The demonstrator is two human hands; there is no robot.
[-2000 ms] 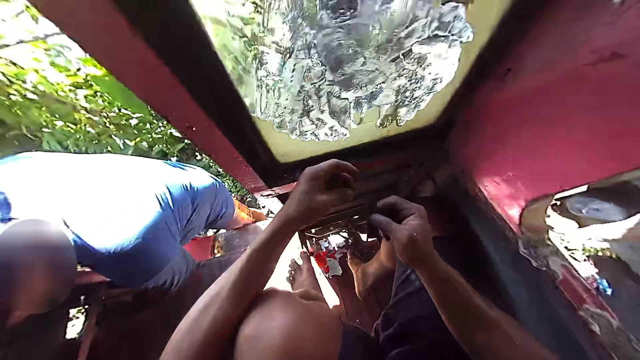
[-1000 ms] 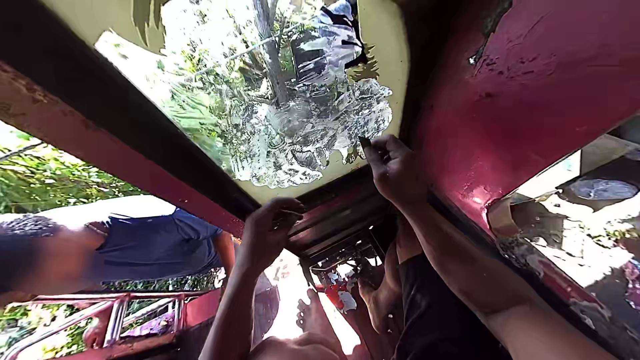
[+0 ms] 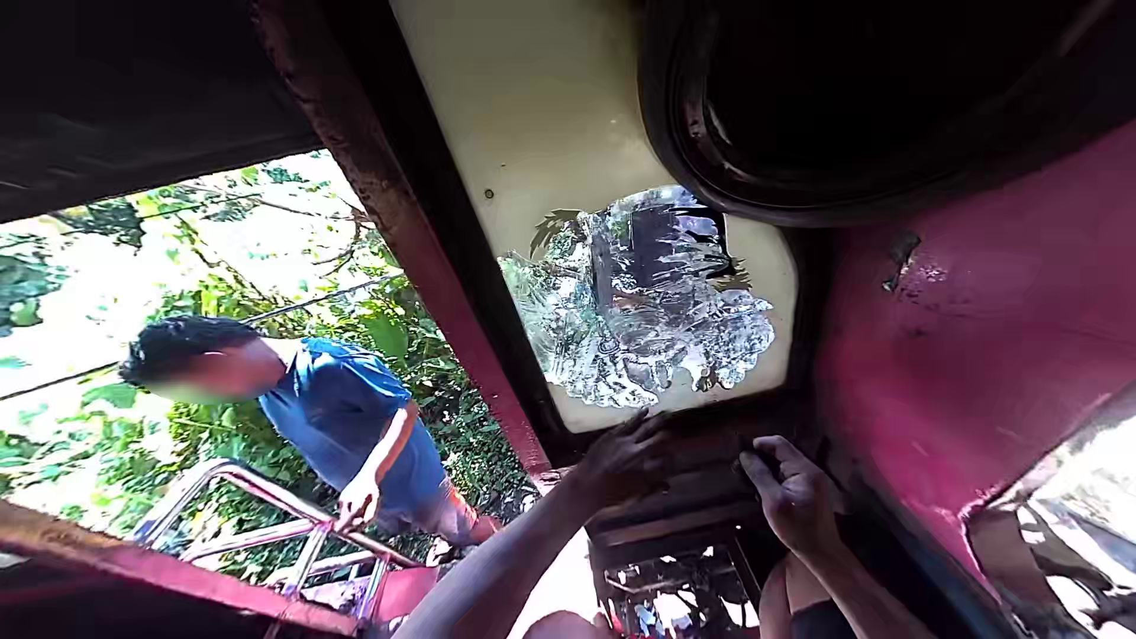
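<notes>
A framed glass pane (image 3: 657, 302) with a pale yellowish coating fills the upper middle; its coating is gone over a ragged, smeared patch where foliage shows through. Just below the pane's bottom edge, my left hand (image 3: 626, 461) has its fingers spread near the dark frame (image 3: 692, 426). To the right and a little lower, my right hand (image 3: 785, 493) is closed with thumb and forefinger together; a small dark thing seems to be at its fingertips, too shadowed to name. Neither hand is on the glass patch.
A person in a blue shirt (image 3: 342, 408) stands outside at left, a hand on a metal tube railing (image 3: 293, 506). A red-painted post (image 3: 444, 311) separates that opening from the pane. A round dark rim (image 3: 799, 209) hangs upper right beside a red panel (image 3: 967, 337).
My right hand has come down from the glass patch to below the frame. The person at left now stands more upright by the railing. The view has shifted widely.
</notes>
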